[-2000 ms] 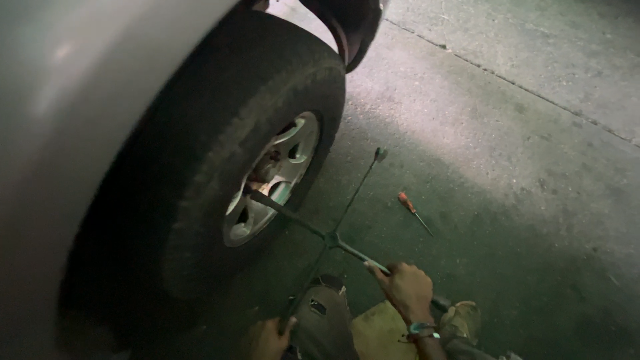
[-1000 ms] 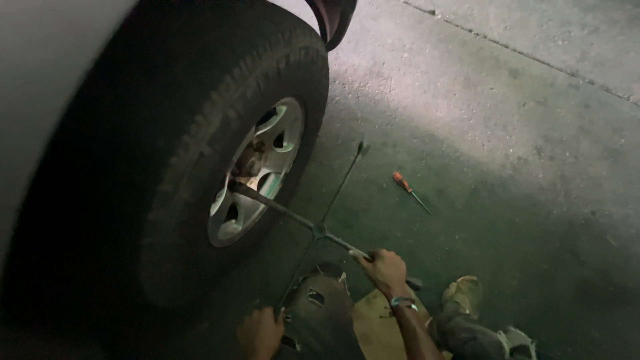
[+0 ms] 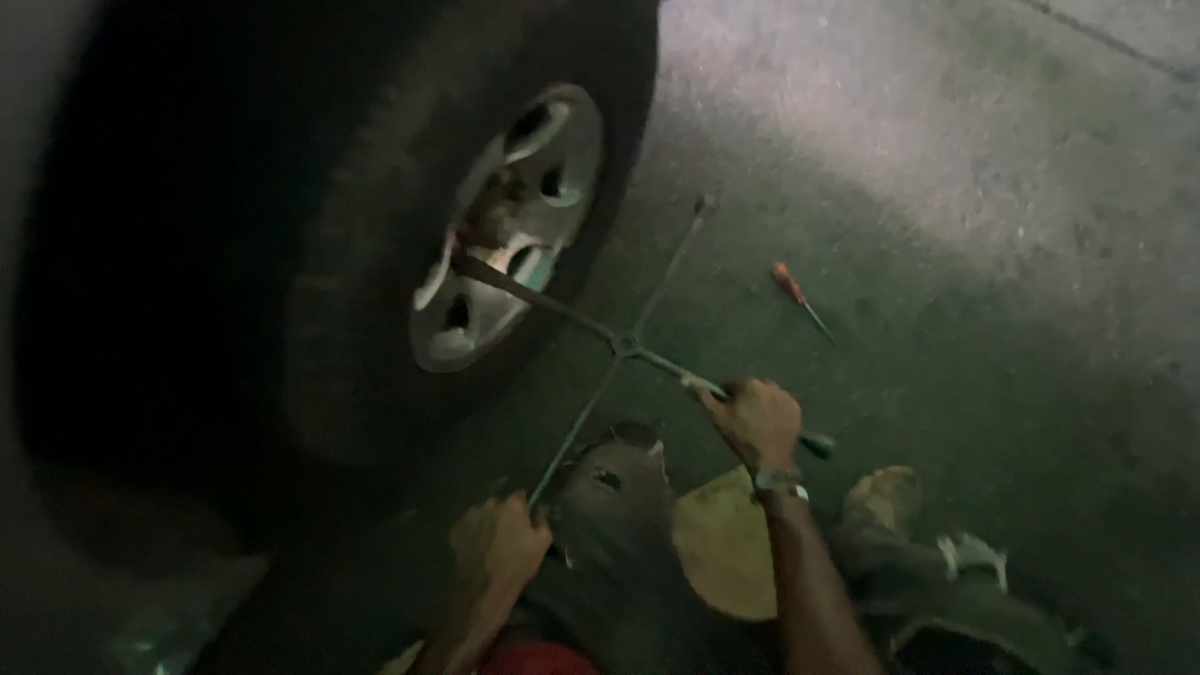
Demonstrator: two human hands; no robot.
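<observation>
A four-way lug wrench [image 3: 625, 346] reaches from the wheel rim [image 3: 562, 216] toward me, one arm's end at a lug position near the hub. My right hand [image 3: 761, 419] is closed around the arm that points away from the wheel, and its socket end sticks out past the fist. At the lower left, my left hand [image 3: 502, 542] grips the end of the downward arm. The opposite arm points up and away, untouched. The black tire [image 3: 375, 234] surrounds the silver spoked rim, whose centre looks rusty. Whether the socket sits fully on a nut is too dim to tell.
A screwdriver with a red handle [image 3: 789, 281] lies on the concrete floor [image 3: 984, 309], right of the wrench. My knee in torn trousers [image 3: 619, 497] is below the wrench. A yellowish flat object [image 3: 727, 544] lies between my legs, and my shoe [image 3: 886, 492] is at right.
The view has moved closer to the wheel. Both hands remain on the wrench; its end stays at the rim. The left hand shows more fully now.
</observation>
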